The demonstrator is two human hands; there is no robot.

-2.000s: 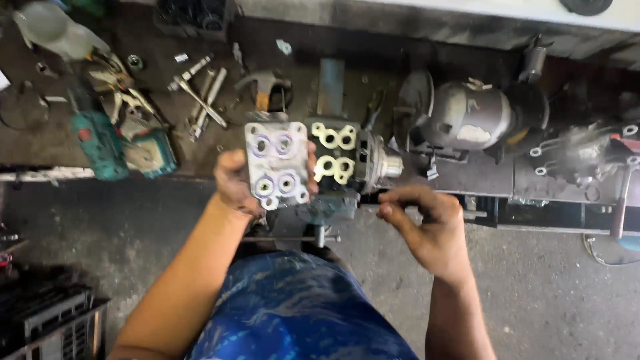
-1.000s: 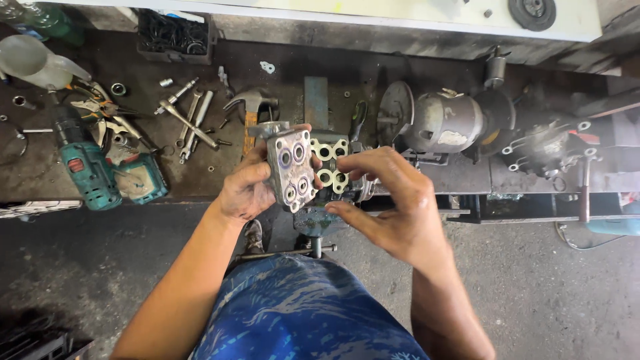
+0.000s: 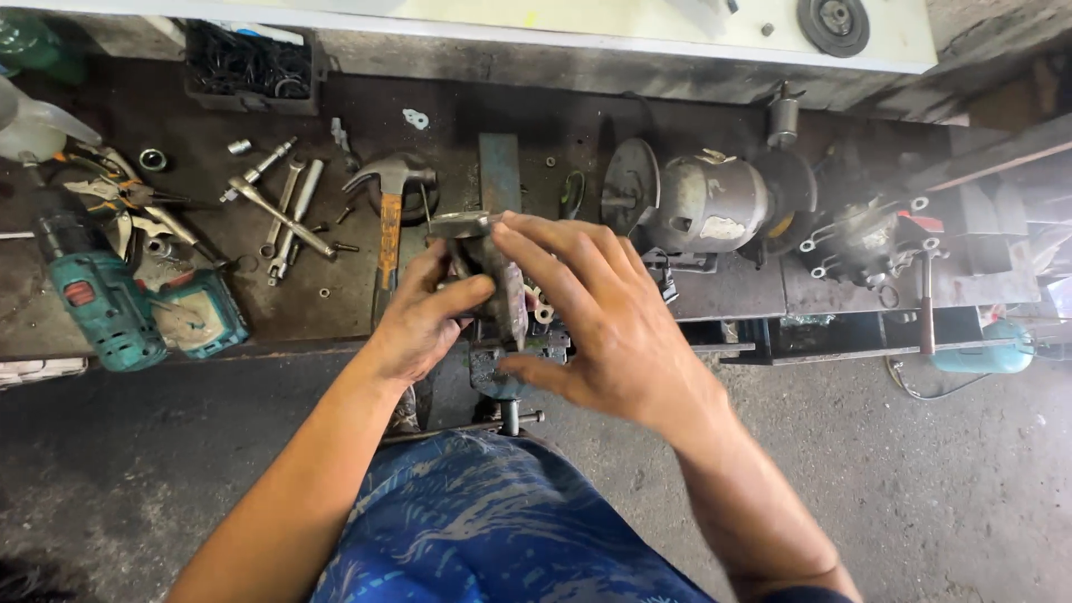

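Tilted on edge, a metal cover plate with ports [image 3: 505, 293] is gripped by my left hand [image 3: 431, 314], whose thumb lies across its back. My right hand [image 3: 599, 310] is spread at the plate's right side, with fingertips at its top corner and the thumb near its lower end; whether it bears any weight I cannot tell. Behind the hands, a pale ported face [image 3: 543, 312] of a part at the bench vise [image 3: 498, 368] shows only in a small piece. A claw hammer [image 3: 390, 226] lies just left of the hands.
A teal cordless drill [image 3: 105, 301], pliers [image 3: 126, 191] and crossed wrenches [image 3: 285, 213] lie on the left of the bench. Behind them stands a bin of black rings [image 3: 251, 71]. On the right are a bench grinder [image 3: 712, 201] and a metal housing [image 3: 867, 243].
The plate has turned from showing its ported face to nearly edge-on in my left hand. My right hand has come in from the right, up to the plate.
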